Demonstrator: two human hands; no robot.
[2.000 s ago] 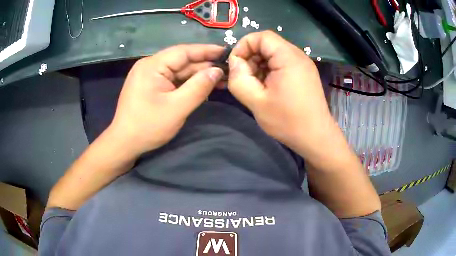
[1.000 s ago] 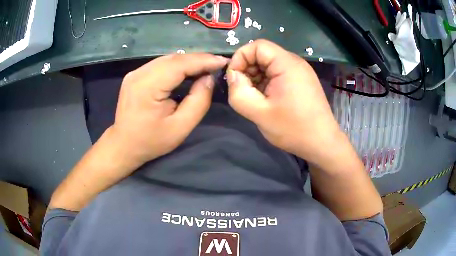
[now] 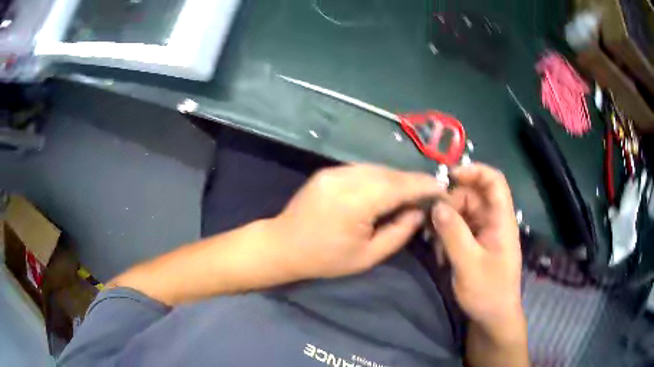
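My left hand (image 3: 358, 218) and my right hand (image 3: 482, 240) meet at the fingertips, just over the front edge of the bench. A small dark part (image 3: 429, 203) shows between the fingertips, blurred and mostly hidden by the fingers. It seems to be pinched by both hands. A red probe thermometer (image 3: 434, 136) lies on the green mat just beyond the hands, its thin metal stem pointing to the upper left. Small white parts (image 3: 442, 173) lie beside its head, close to my fingers.
A black electric screwdriver (image 3: 556, 179) lies at the right, with a pink-red pile (image 3: 564, 93) and a white cloth (image 3: 627, 218) near it. A dark pile (image 3: 470, 36) is at the back. A white tray (image 3: 129, 51) is at the upper left. A clear compartment tray (image 3: 559, 312) is below right.
The view has turned and blurred, so the bench things appear shifted and tilted. The pink-red pile and dark pile now show. My fingertips, apart a second ago, are now together at the dark part.
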